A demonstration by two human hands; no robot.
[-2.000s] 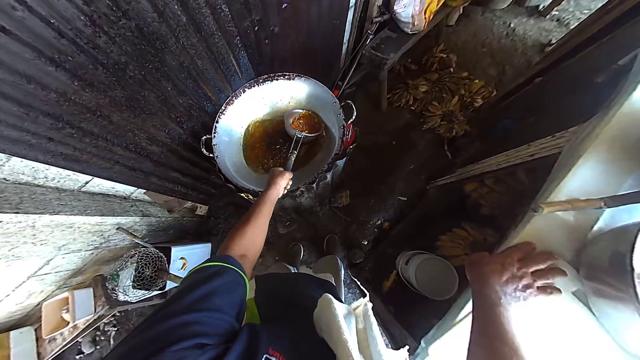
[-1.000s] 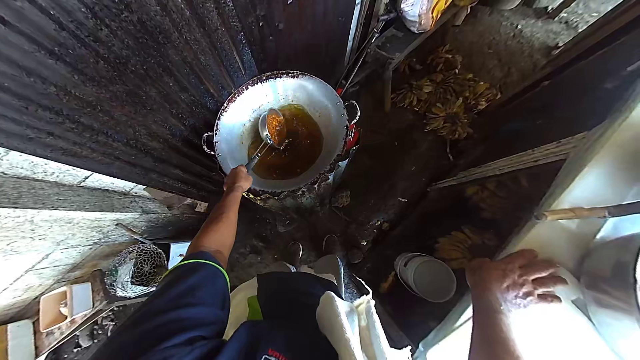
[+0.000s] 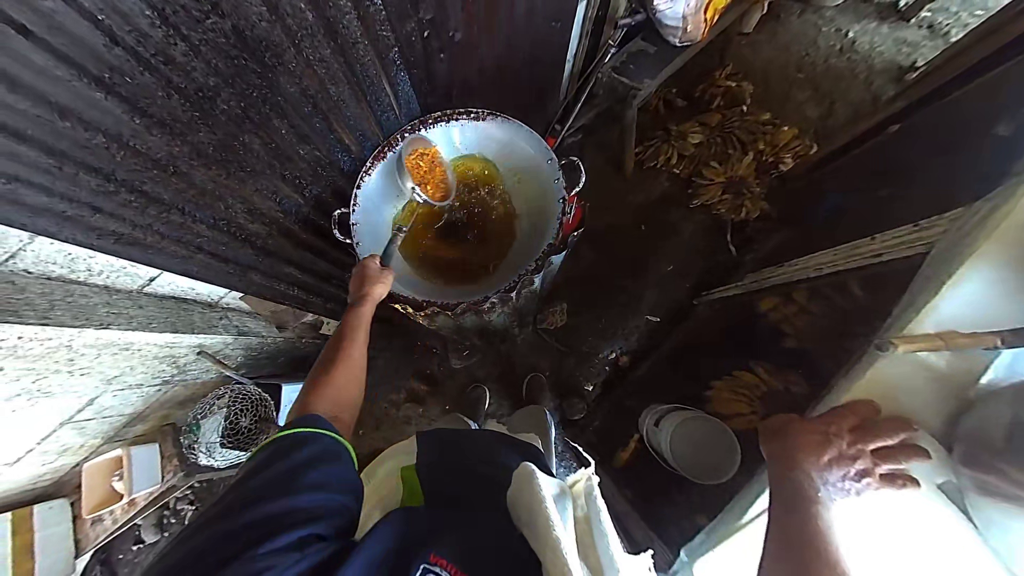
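Observation:
My left hand point(image 3: 370, 280) grips the dark handle of a metal skimmer ladle point(image 3: 426, 170) at the near left rim of a large metal wok point(image 3: 532, 172). The ladle's bowl holds orange-brown bits and is over the wok's upper left wall, beside a pool of brownish oil point(image 3: 464, 240) with dark bits in it. My right hand point(image 3: 840, 444) rests, fingers spread and holding nothing, on a pale, brightly lit surface at the right.
Corrugated metal sheeting point(image 3: 200, 120) stands close behind the wok. Banana bunches point(image 3: 732, 152) lie on the dark floor. White buckets point(image 3: 702, 446) stand right of my feet. A wire mesh basket point(image 3: 232, 424) and a plastic container point(image 3: 104, 482) are at the lower left.
The ladle with the orange-brown bits has moved from over the oil to the wok's upper left side, my left hand moving left with it. My right hand has stayed on the pale surface.

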